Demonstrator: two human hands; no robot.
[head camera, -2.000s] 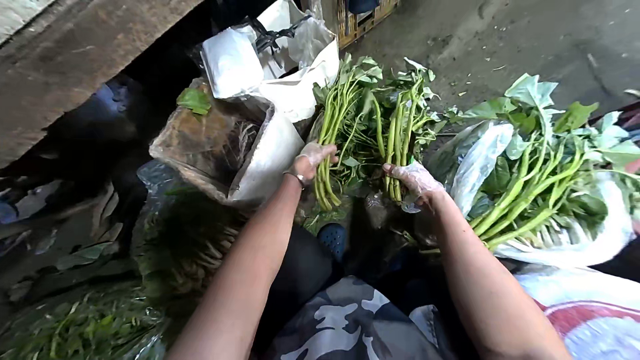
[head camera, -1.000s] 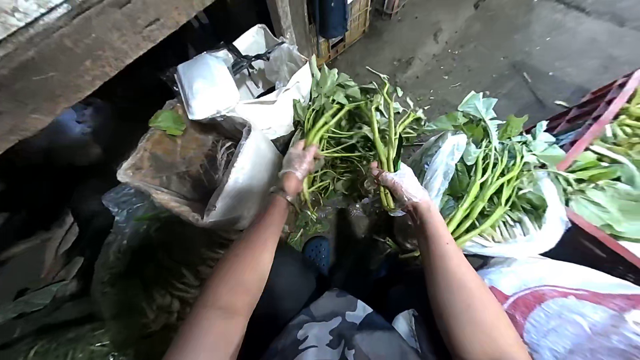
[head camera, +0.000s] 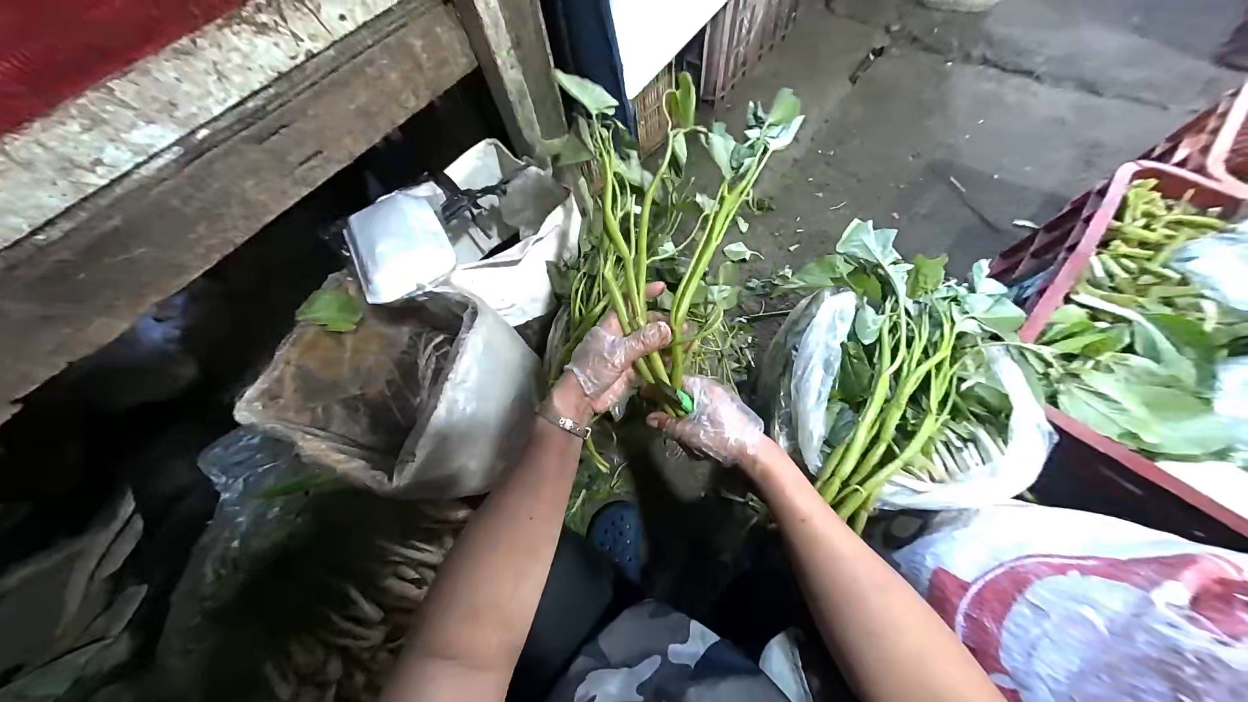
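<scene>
Wrapped in thin clear plastic, my left hand (head camera: 616, 359) grips a bunch of leafy green stems (head camera: 634, 244) near their lower ends. The stems stand up and fan apart toward their leaves. My right hand (head camera: 712, 421), also in clear plastic, is closed at the cut ends, where a small green object (head camera: 685, 402) shows by the fingers; most of that object is hidden. More loose greens (head camera: 717, 331) lie behind my hands. To the right, an open plastic bag (head camera: 824, 380) holds similar long-stemmed leafy greens (head camera: 892, 390).
At the left stand a worn box (head camera: 478, 409) and a white container (head camera: 546, 239) below a wooden beam (head camera: 244, 156). A red plastic crate (head camera: 1072, 253) of vegetables is at the right, above a white and red sack (head camera: 1092, 585). A blue clog (head camera: 616, 536) is below my hands.
My hands, earlier apart with stems in each, have come together at the lower ends of one bunch. The view has shifted, showing more of the crate at the right.
</scene>
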